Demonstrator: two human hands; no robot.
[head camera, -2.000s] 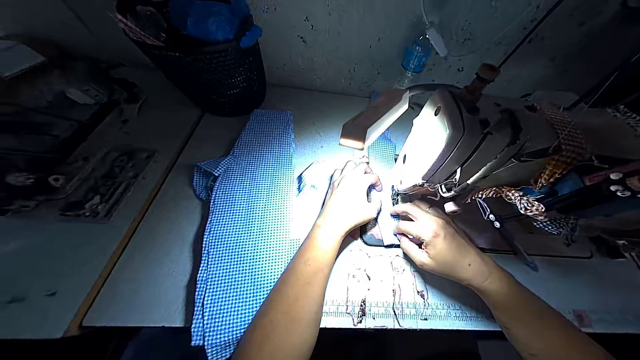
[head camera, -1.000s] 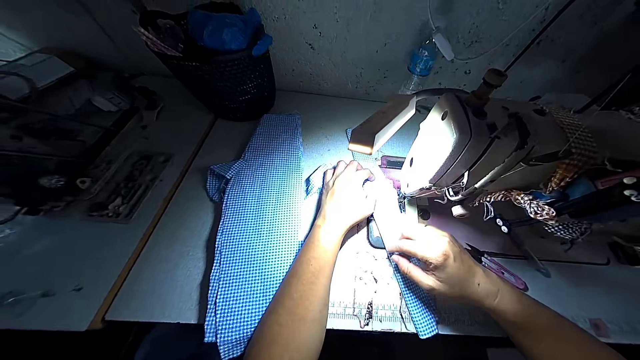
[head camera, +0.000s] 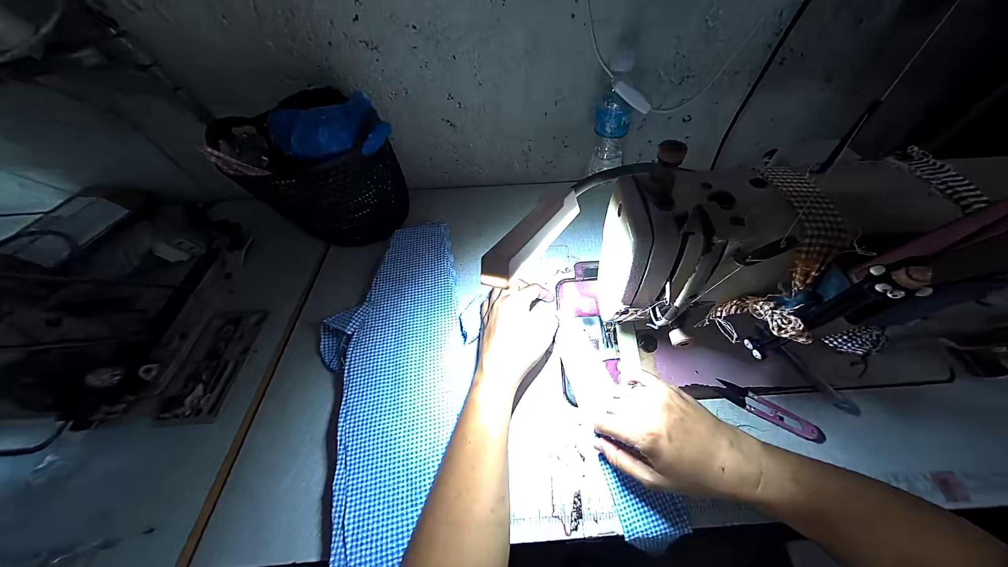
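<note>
A sewing machine with a lit lamp stands at centre right. Left of its needle area, my left hand lies on cloth under the lamp's end, fingers bent; glare hides much of the cloth there. In front of the presser foot, my right hand pinches a blue-and-white checked strip, whose end hangs toward the table's front edge. A larger checked cloth lies lengthwise to the left of my left forearm. Pink-handled thread snips rest to the right of my right hand.
A dark woven basket holding a blue plastic bag stands at the back left. Near the wall is a plastic bottle. Fabric scraps hang from the machine. Another dark machine sits beyond the table seam at left.
My right hand has moved back from the presser foot toward the front edge, with the checked strip now showing beneath it. The snips, covered two seconds ago, are now in full view.
</note>
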